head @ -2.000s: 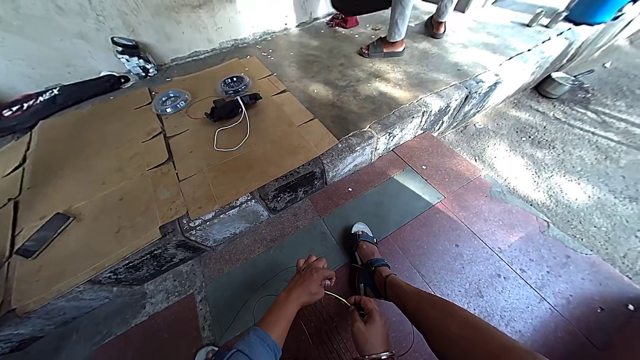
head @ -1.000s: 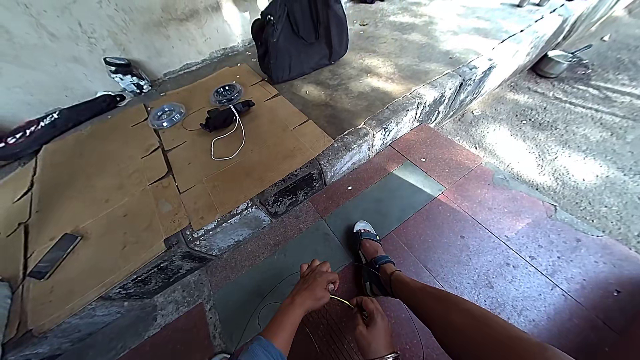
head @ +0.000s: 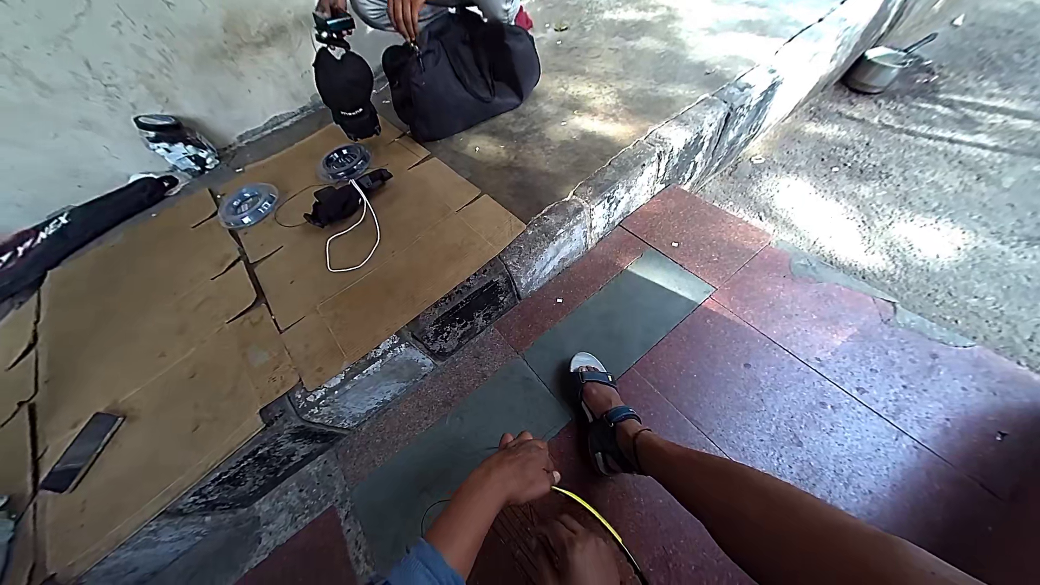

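Note:
At the bottom centre my left hand is closed, with one end of a thin yellow strip at its fingers. The strip curves down to the right and turns dark near the lower edge. My right hand is below, close beside the strip on its inner side; its fingers are blurred, and whether they hold anything does not show. A thin dark line loops left of my left forearm. My sandalled foot rests on the tiles to the right of my hands.
Cardboard on the raised ledge bears two clear spools, a black item with a white cord and a phone. Behind are a black bag, a cap and another person's hands. A metal pot stands far right.
The other person's hands and a black cap have come into view by the black bag, which was absent two seconds ago. My right hand has moved down from the strip, which shows longer between my hands.

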